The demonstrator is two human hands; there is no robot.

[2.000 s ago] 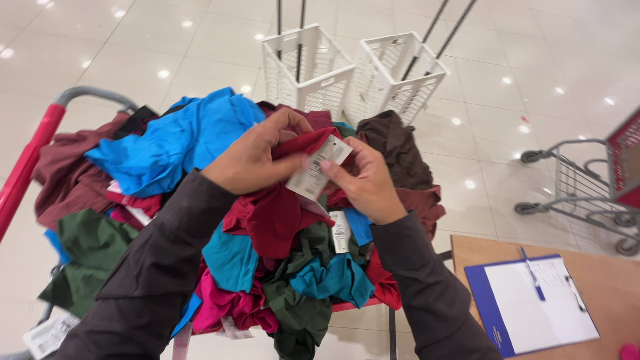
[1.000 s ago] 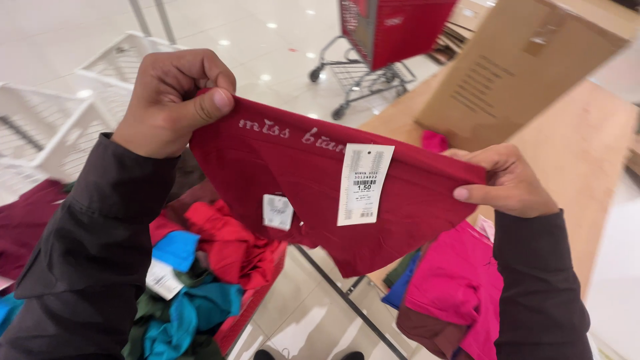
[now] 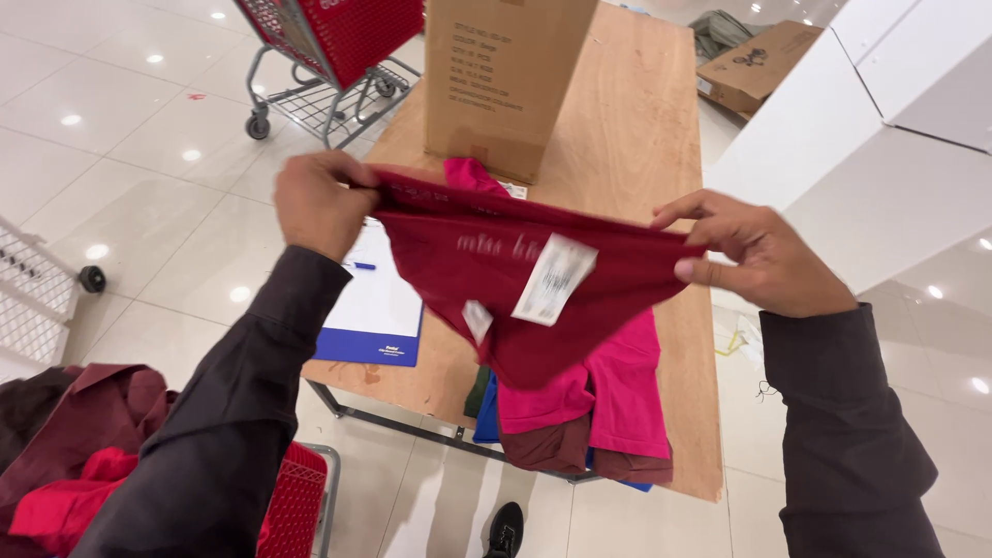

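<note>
A pair of dark red briefs [image 3: 465, 271] is stretched by its waistband between my two hands, over the wooden table. My left hand [image 3: 324, 203] pinches the left end of the waistband. At the right end, my right hand [image 3: 748, 252] grips the band between thumb and fingers. A white paper tag [image 3: 555, 279] hangs on the front of the briefs, and a smaller white label [image 3: 477, 319] shows lower down. Beneath them, pink garments [image 3: 629, 403] lie on brown garments [image 3: 546, 446] and blue ones at the table's near edge.
A tall cardboard box [image 3: 504, 85] stands on the wooden table [image 3: 635, 101]. A blue clipboard [image 3: 372, 345] with white paper and a pen lies at the left. Clothes fill a red shopping cart [image 3: 298, 488] at lower left; another red cart [image 3: 364, 39] stands beyond. White cabinets [image 3: 868, 139] rise at right.
Two seconds ago the red garment was bunched in both hands over the clothes pile; now it is spread wide between them. The view has swung right to the table.
</note>
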